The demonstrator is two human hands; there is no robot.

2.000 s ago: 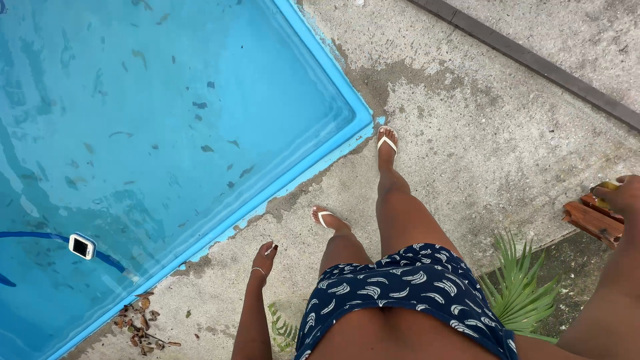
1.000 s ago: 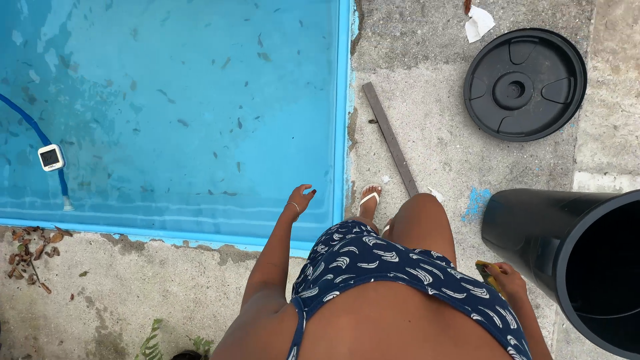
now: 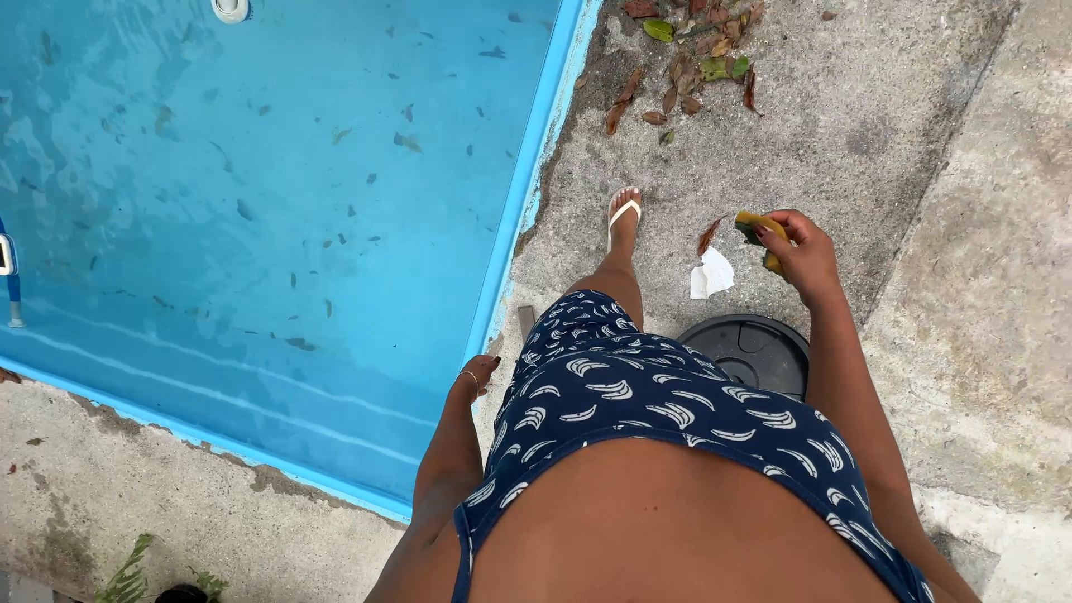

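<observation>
My right hand (image 3: 800, 249) grips a yellow and dark green sponge (image 3: 772, 241), held out over the concrete to the right of my body. Below and left of it lie a torn white paper piece (image 3: 712, 274) and a brown dry leaf (image 3: 709, 237). My left hand (image 3: 479, 374) hangs low beside the pool's blue rim (image 3: 502, 268). A bracelet circles that wrist. Nothing shows in the left hand, but its fingers are partly turned from view. One foot in a white flip-flop (image 3: 624, 219) stands ahead on the concrete.
Blue pool water (image 3: 276, 193) with sunken leaves fills the left side. A white float (image 3: 230, 8) and a white device (image 3: 7, 255) on a blue hose are there. Ahead lie fallen leaves (image 3: 687, 79). A black round lid (image 3: 749, 352) is partly hidden by my clothing.
The view has shifted forward along the pool. The black bin has left view, and the lid is now beside my body. My right hand has moved out ahead with the sponge.
</observation>
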